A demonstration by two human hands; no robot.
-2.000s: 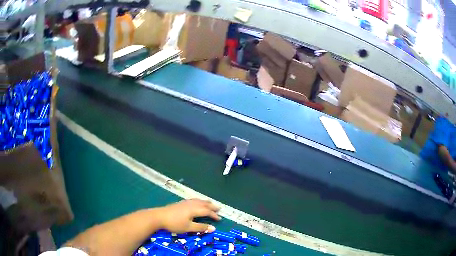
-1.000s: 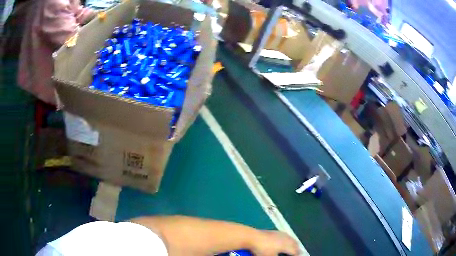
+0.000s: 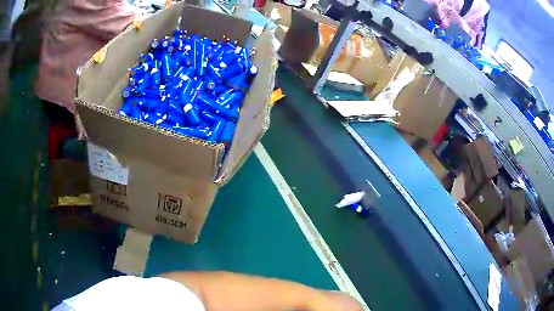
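My left hand [image 3: 341, 300] is at the bottom edge, mostly cut off by it, with the bare forearm coming from a white sleeve at lower left. Its fingers and anything in them are hidden. My right hand is out of the picture. A brown cardboard carton [image 3: 149, 182] stands at the left with its flaps up. It holds a large heap of blue batteries [image 3: 188, 85]. On the dark green conveyor, a white fan body [image 3: 351, 198] lies with a blue battery [image 3: 363, 211] against it.
A cream edge strip [image 3: 291, 203] runs between the green worktop [image 3: 255, 225] and the conveyor [image 3: 328, 158]. White strips [image 3: 364, 110] lie stacked on the far ledge, and another pale strip [image 3: 494, 287] lies at right. A person in pink [image 3: 79, 48] is behind the carton. More cartons stand beyond the ledge.
The view has swung left since the first frame, bringing the whole carton in. My left hand has slipped below the bottom edge, and the battery heap on the worktop is out of view.
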